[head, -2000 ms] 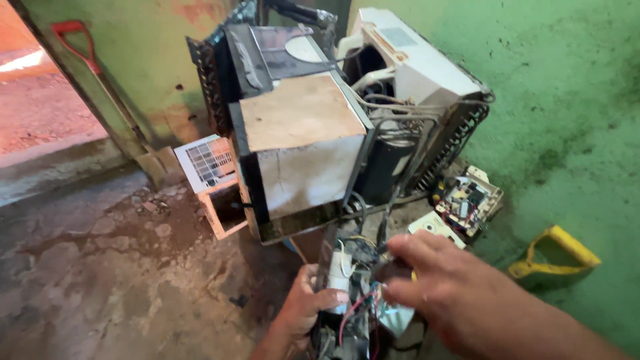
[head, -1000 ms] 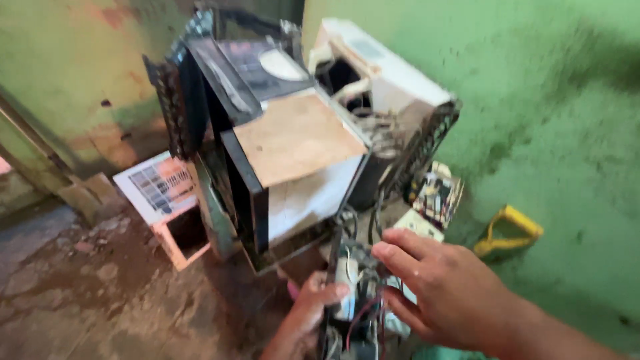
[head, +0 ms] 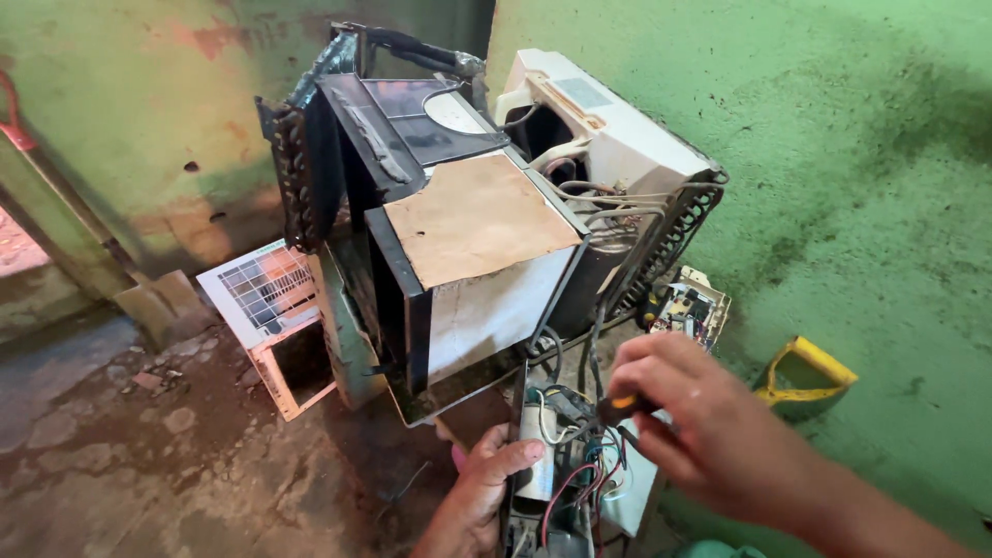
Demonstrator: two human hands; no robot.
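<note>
An electrical control box [head: 570,496] full of wires lies at the bottom centre. My left hand [head: 492,477] grips its left edge, the thumb over a white cylindrical capacitor [head: 538,453]. Above the box's right side, my right hand [head: 682,411] holds a small dark tool with an orange-yellow part [head: 624,402], perhaps a screwdriver handle; its tip is hidden. Cables run up from the box to a dismantled air conditioner, whose housing [head: 488,225] carries a brown sheet on top. Coiled copper pipes [head: 612,205] and a dark compressor [head: 577,287] sit behind the housing.
Finned coils stand at the left [head: 298,178] and right [head: 682,225] of the unit. A white grille panel [head: 263,291] leans below left. A shovel [head: 85,209] rests by the left wall. A circuit board assembly [head: 690,306] and a yellow handle [head: 810,372] are near the green wall.
My right hand has lifted a little from the wires, and the dark tool now shows in its fingers. My left hand stays on the box. The view has shifted.
</note>
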